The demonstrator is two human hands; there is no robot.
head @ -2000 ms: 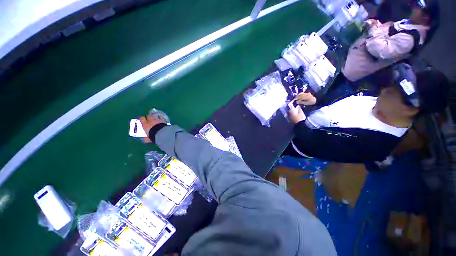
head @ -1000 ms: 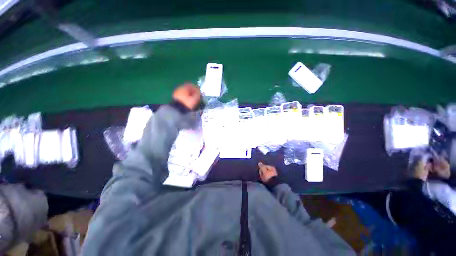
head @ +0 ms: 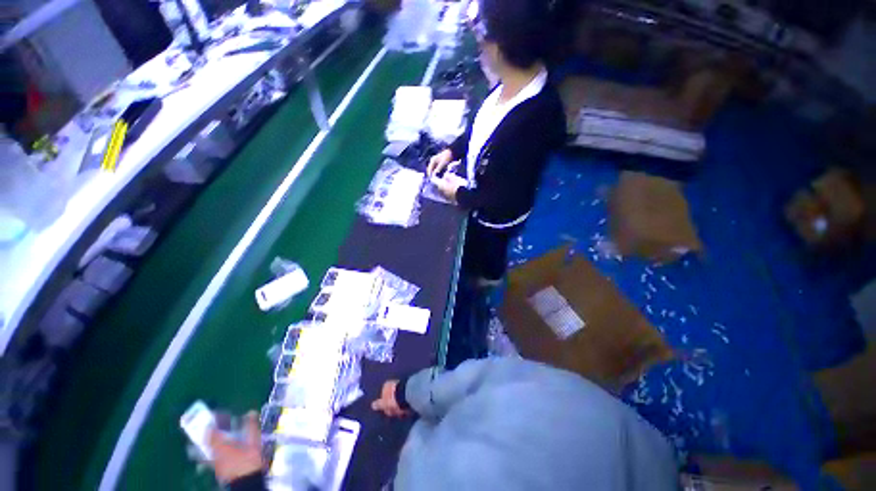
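Observation:
My left hand (head: 237, 453) is blurred at the bottom left, over the green belt. Its fingers are on the edge of a white slotted unit (head: 199, 429) with clear plastic around it. My right hand (head: 390, 399) is small in the picture, at the bench's near edge, fingers loosely bent and apart, nothing seen in it. Between the hands lies an overlapping row of white-rimmed open housings (head: 309, 369), with yellow strips at the belt-side ends. A white cover (head: 407, 318) lies on plastic bags (head: 377, 342) at the row's right. Another white piece (head: 343, 453) lies beside the row's lower end.
A second white unit (head: 281, 288) lies on the green belt (head: 240, 321) with plastic. Further along the dark bench (head: 413, 251), a coworker (head: 514, 144) handles parts beside bagged white stacks (head: 394, 195). Cartons (head: 586, 321) stand on the littered blue floor (head: 749, 316). A white shelf is opposite.
The view has swung right. My left hand has come onto the white unit on the belt, whose angle to the row has changed. My right hand stays by the bench's near edge.

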